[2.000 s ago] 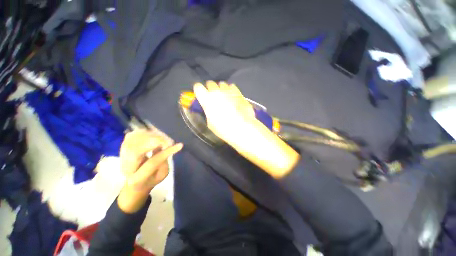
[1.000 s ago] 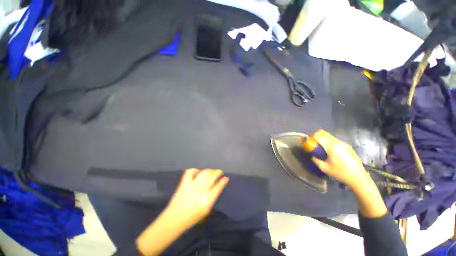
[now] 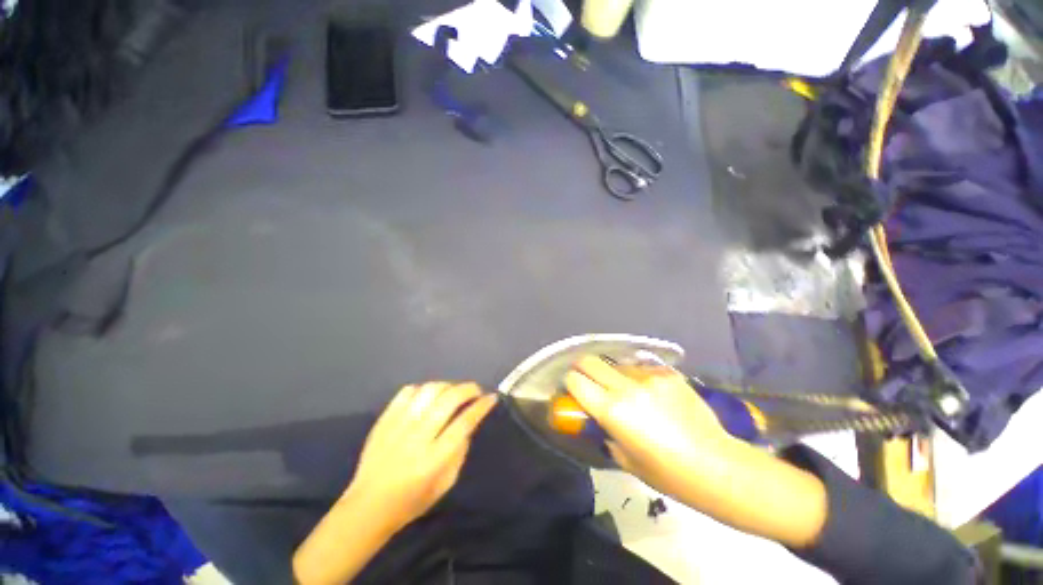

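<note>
A dark garment piece (image 3: 320, 445) with a narrow strip running left lies along the front edge of the grey-covered table, hard to see against the cover. My left hand (image 3: 421, 440) is on its right part, thumb and fingertips pinched together at the iron's tip. My right hand (image 3: 646, 429) is closed on the handle of the steam iron (image 3: 538, 383). The iron's pointed plate faces left, its tip touching or almost touching my left fingertips. The cloth under the iron is hidden.
Black shears (image 3: 604, 143), a phone (image 3: 361, 69), white scraps (image 3: 475, 32) and a small blue piece (image 3: 262, 101) lie towards the back. A navy-purple pile (image 3: 966, 229) with the hose (image 3: 878, 171) is at right. Royal blue cloth (image 3: 97, 537) hangs at lower left.
My right hand has brought the iron left, up to my left hand. My left fingers have closed together at the cloth. The camera view has shifted right.
</note>
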